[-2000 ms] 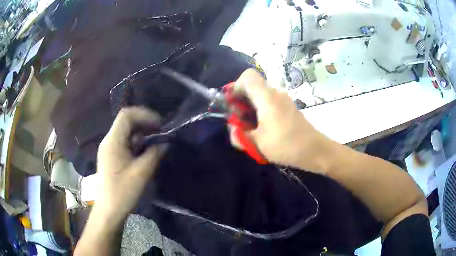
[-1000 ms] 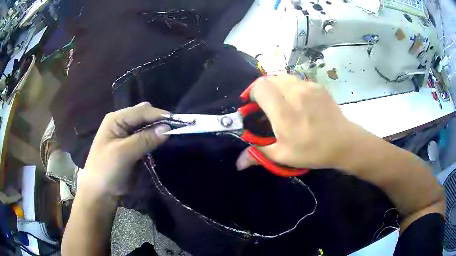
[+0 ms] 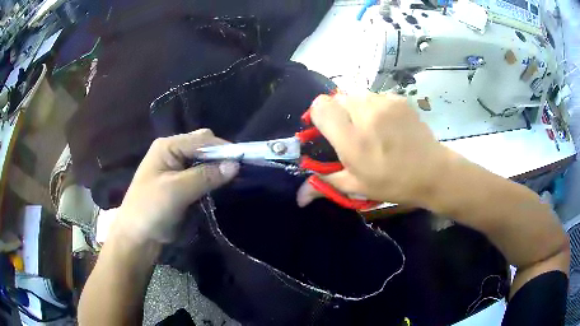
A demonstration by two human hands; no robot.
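Note:
Dark jeans (image 3: 280, 229) lie across the lap and the left side, with a round opening edged by a pale stitched hem (image 3: 254, 260). My left hand (image 3: 181, 178) pinches the cloth edge between thumb and fingers at the opening's upper left. My right hand (image 3: 381, 146) holds scissors (image 3: 251, 150) by their red handles. The silver blades point left, nearly closed, with the tips at my left fingers over the pinched edge. Whether anything lies between the blades is hard to tell.
A white sewing machine (image 3: 445, 76) stands at the upper right on a white table (image 3: 509, 143) with a brown edge. Part of a fan (image 3: 572, 255) shows at the right rim. Pale cloth (image 3: 73, 204) hangs at the left. Another dark garment opening lies above my hands.
Since one second ago the scissor blades have closed and tilted slightly at my left fingers. Two seconds ago the scissors were raised away from my left hand, pointing up left.

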